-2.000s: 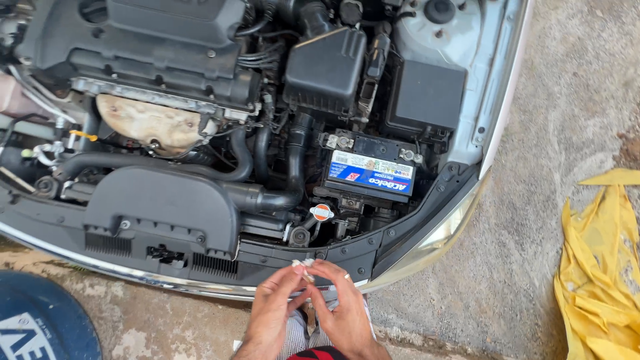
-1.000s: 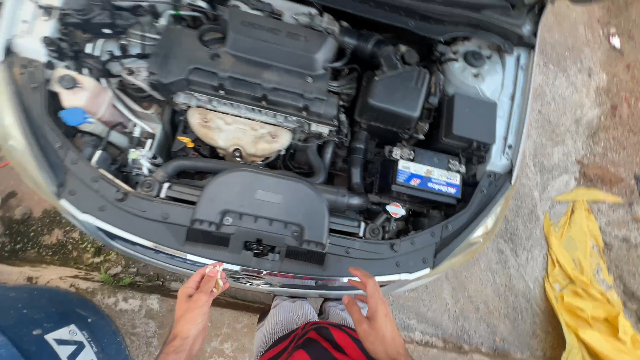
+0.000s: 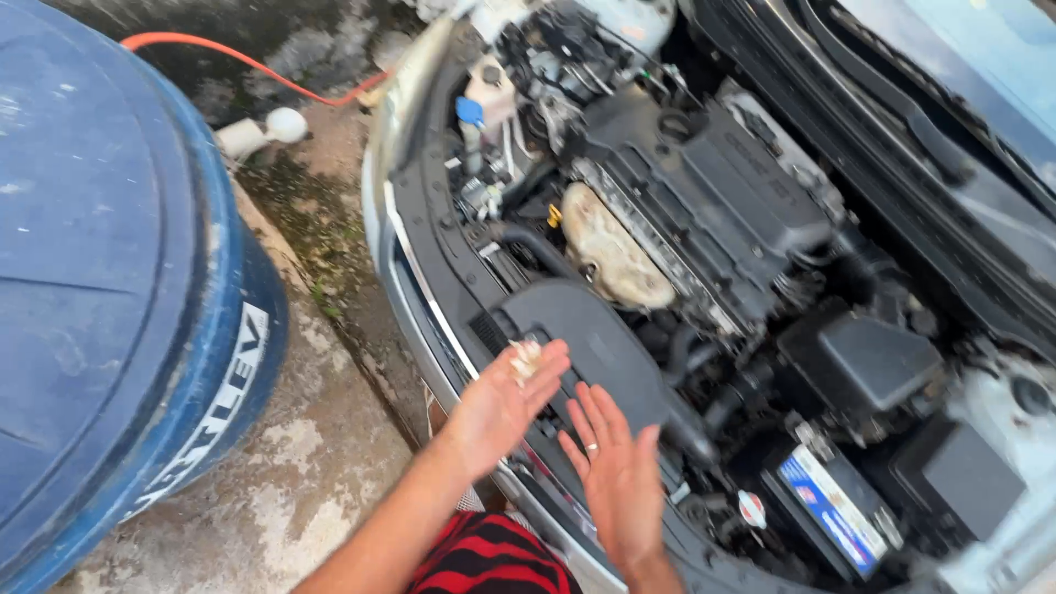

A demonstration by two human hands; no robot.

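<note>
My left hand [image 3: 503, 404] is palm up over the front edge of the car's engine bay. It holds a small crumpled whitish piece [image 3: 525, 361], perhaps paper or cloth, at its fingers. Just right of it, my right hand [image 3: 615, 470] is spread palm up with nothing in it, a ring on one finger. Beneath both hands lies the black plastic front cover [image 3: 577, 330]. The engine cover [image 3: 709, 181] and a stained metal heat shield [image 3: 610, 247] are beyond. The car battery [image 3: 833, 511] sits at the lower right, with a radiator cap [image 3: 751, 510] beside it.
A large blue plastic barrel [image 3: 91, 247] stands at the left on stained concrete. An orange hose [image 3: 247, 62] runs behind it near a white round-ended object [image 3: 285, 125]. The blue-capped washer reservoir [image 3: 469, 111], air filter box [image 3: 866, 355] and fuse box [image 3: 957, 474] are in the bay.
The hands, together two seconds ago and wide apart one second ago, are now side by side with palms up. The whitish piece remains in my left hand. The view has swung left.
</note>
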